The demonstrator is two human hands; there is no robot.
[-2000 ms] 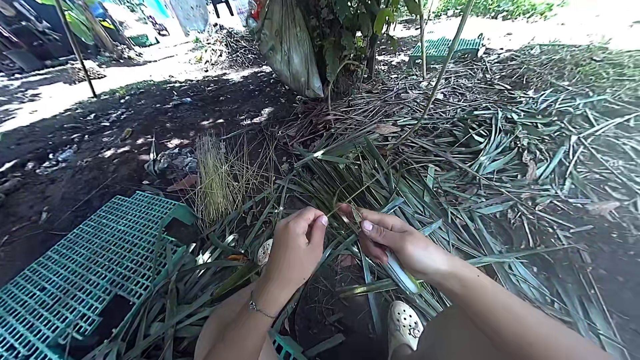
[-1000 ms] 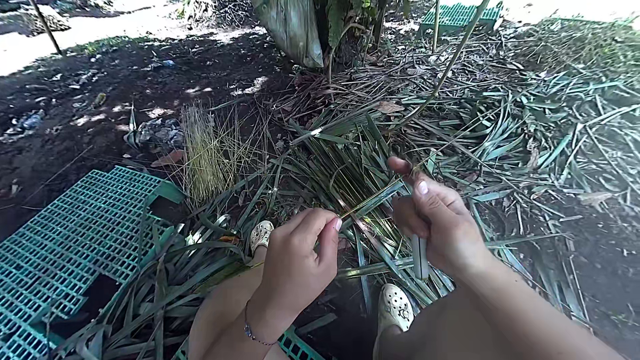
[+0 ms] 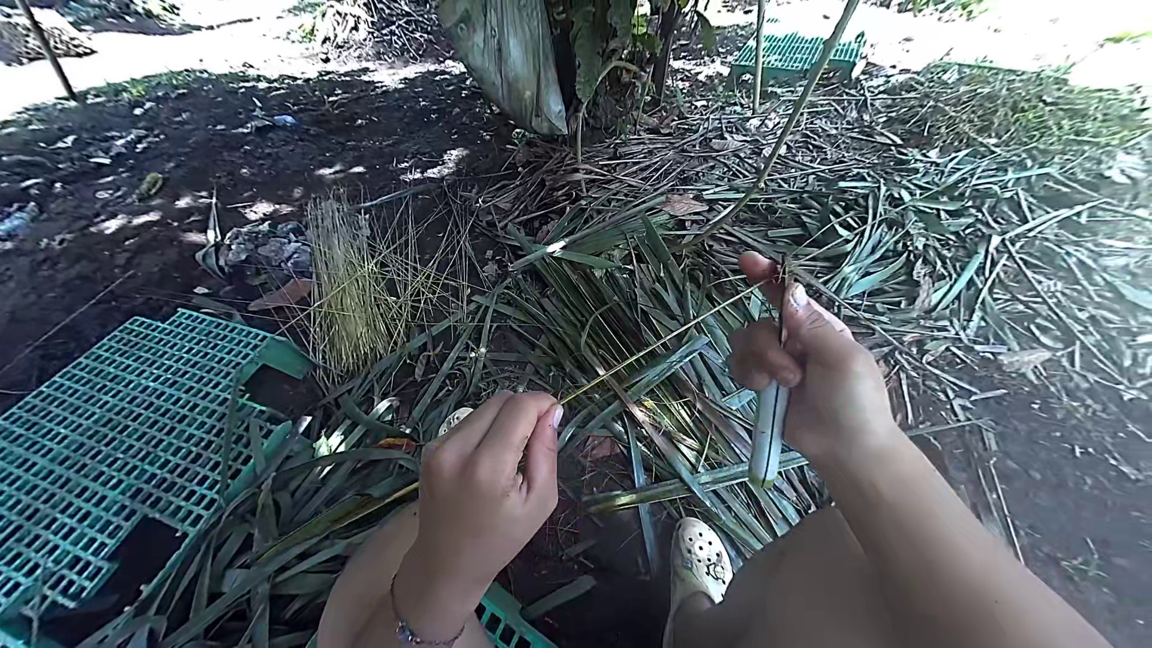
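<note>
My left hand (image 3: 490, 486) pinches one end of a thin yellow-green leaf rib (image 3: 661, 344), stretched taut up to the right. My right hand (image 3: 801, 360) is closed around a knife with a pale handle (image 3: 768, 436); its thumb and forefinger are at the rib's other end, and the blade is mostly hidden by the fingers. Beneath and behind my hands lies a heap of long green leaf strips (image 3: 621, 315). A bundle of thin yellowish ribs (image 3: 351, 288) stands on the soil at the left, away from both hands.
A broken green plastic crate panel (image 3: 135, 423) lies at the left. A second green crate (image 3: 796, 54) sits at the back. A plant trunk with a large dry leaf (image 3: 513, 63) stands behind, and a slanting stem (image 3: 778, 144) rises at the right. A clog (image 3: 702, 553) shows below.
My right hand has moved up and away from my left, and more of the thin rib now stretches between them. The view has shifted somewhat.
</note>
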